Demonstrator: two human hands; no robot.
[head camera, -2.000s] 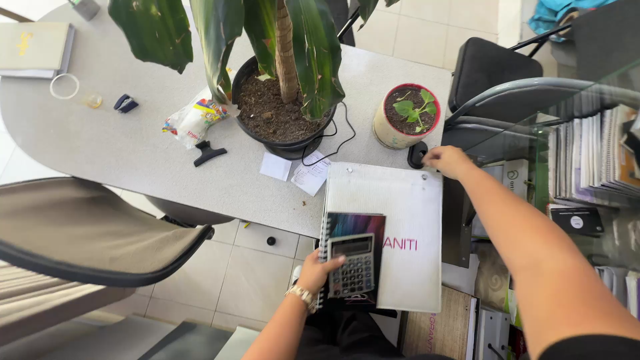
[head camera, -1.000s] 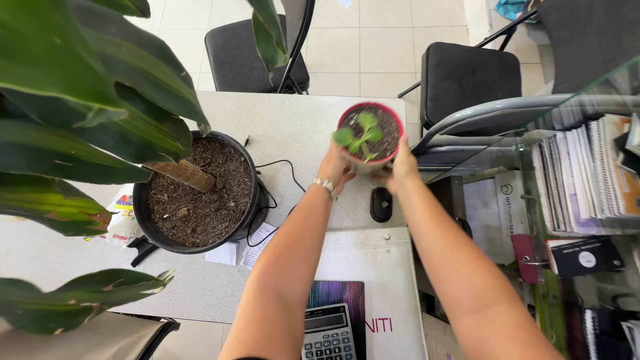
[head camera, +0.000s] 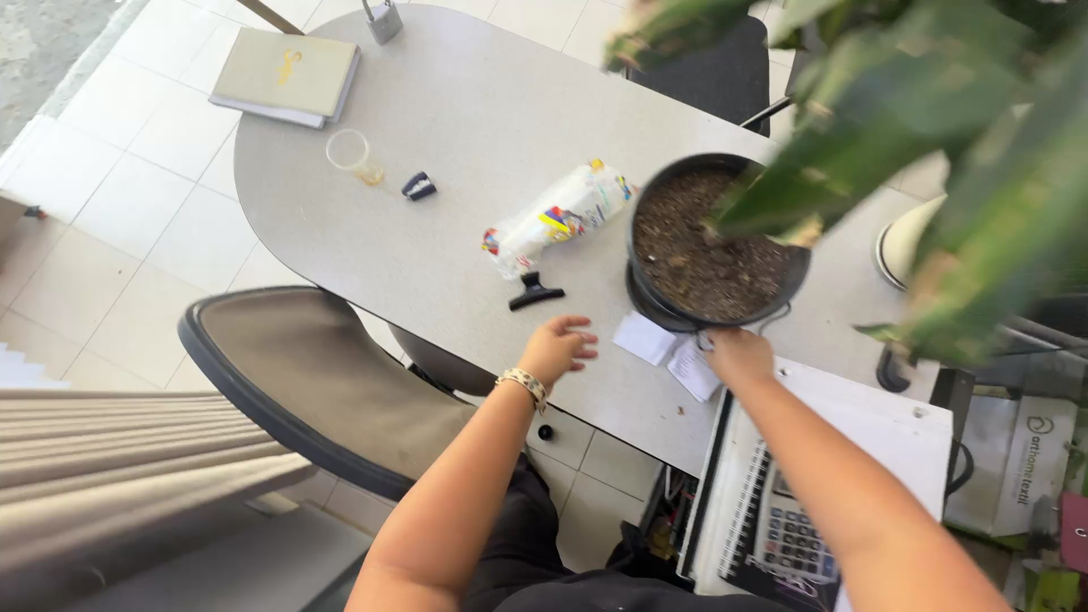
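My left hand (head camera: 557, 350), with a bracelet at the wrist, hovers empty over the table near a black hair claw clip (head camera: 535, 291). My right hand (head camera: 741, 361) is at the lower rim of the large black plant pot (head camera: 650, 297), by its cable; whether the fingers grip anything is unclear. Paper slips (head camera: 646, 338) lie beside it. Left of the pot is a crumpled plastic bag with coloured print (head camera: 565, 217). Under my right forearm, a calculator (head camera: 795, 531) rests on a spiral notebook (head camera: 744, 510) and a white binder (head camera: 892, 425).
Large leaves (head camera: 875, 161) hang over the right side. A smaller pot (head camera: 909, 242) and a black mouse (head camera: 892, 370) are partly hidden. Farther left are a stapler-like dark object (head camera: 418, 186), a clear cup (head camera: 348, 150), a notebook (head camera: 285, 72) and a padlock (head camera: 384, 23). A chair (head camera: 331, 374) borders the table.
Both hands have left the small potted plant. My right hand is now at the large pot's rim and my left hand is over the table, left of it. The view has swung left.
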